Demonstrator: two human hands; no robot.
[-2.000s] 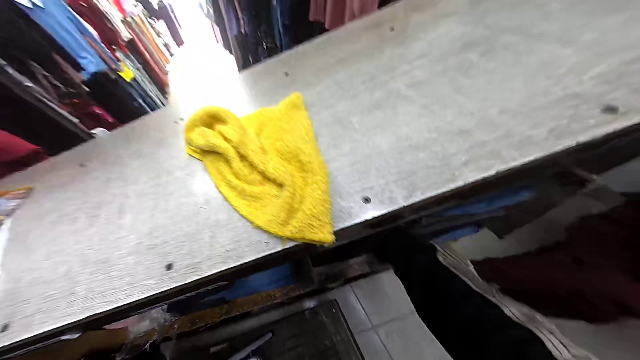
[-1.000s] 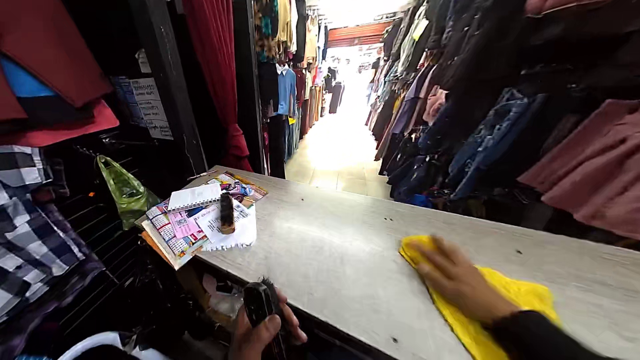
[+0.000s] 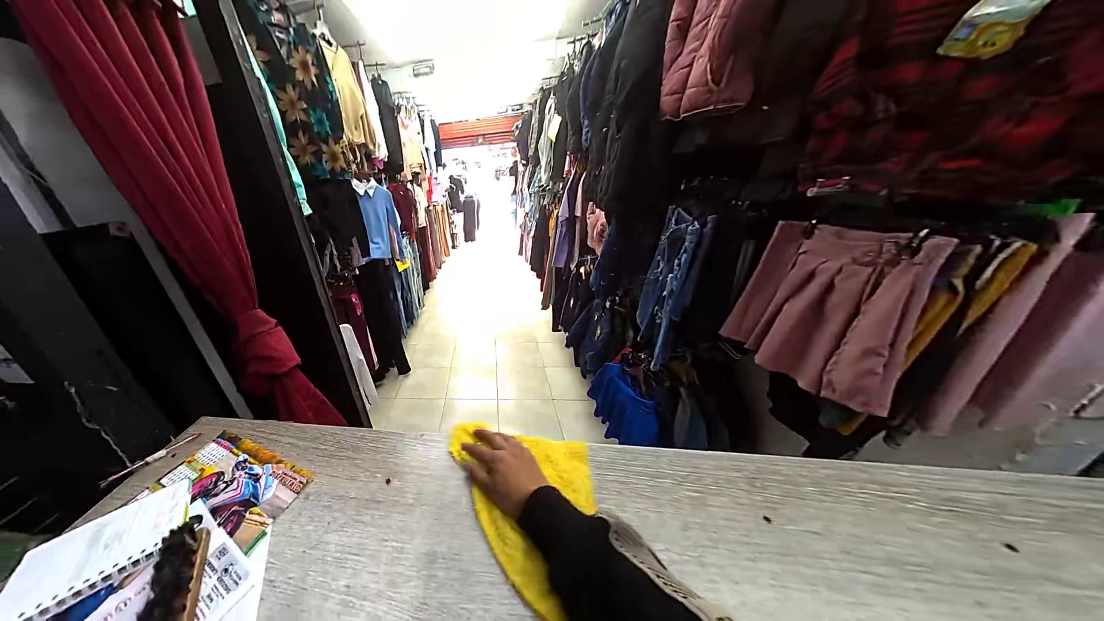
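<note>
My right hand point(image 3: 507, 473), in a black sleeve, lies flat with fingers spread on a yellow cloth point(image 3: 565, 466). The cloth is spread over the grey wood-grain counter point(image 3: 371, 535), its top end near the counter's far edge. Part of it is hidden under my hand and forearm. My left hand is out of view. At the lower left, a brush with dark bristles point(image 3: 172, 565) rests on papers beside a spiral notebook point(image 3: 103, 543).
Printed colour sheets point(image 3: 246, 487) and a thin pen-like stick point(image 3: 151, 457) lie at the counter's left end. A tied red curtain point(image 3: 259, 345) hangs beyond it. Racks of clothes, with pink skirts point(image 3: 854, 302) at right, flank a tiled aisle point(image 3: 496, 371).
My right hand and the yellow cloth have moved left along the counter to its far edge. My left hand, which held a black object one second ago, has left the view. The view has shifted.
</note>
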